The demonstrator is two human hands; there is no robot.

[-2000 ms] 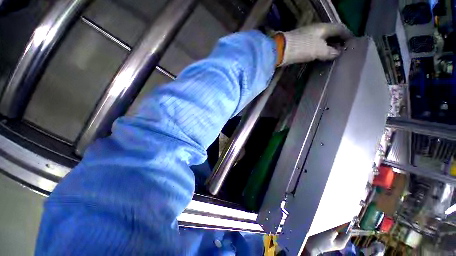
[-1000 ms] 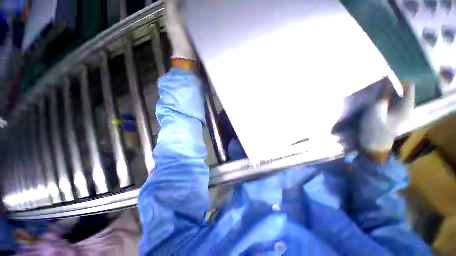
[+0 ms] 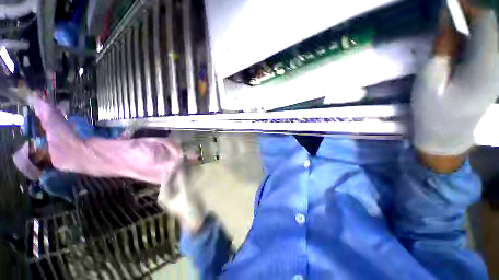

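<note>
The large silver-white top cover lies tilted over the chassis. A dark gap between them shows the green circuit board with small parts. My right hand, in a white glove with bare fingertips, is at the right beside the unit, its fingers around a thin, bright white object, too blurred to name. My left hand, white-gloved and blurred, is low at the left, away from the unit, near a pink sleeve. Its fingers cannot be made out.
The roller conveyor runs left from the unit, with a metal side rail in front of my body. A person in a pink coat reaches in from the left. A wire rack stands at the lower left.
My view has turned left. My left hand has left the cover's left edge and is now low at the left. A gap showing the board is now visible. The pink-coated person's arm has come into view.
</note>
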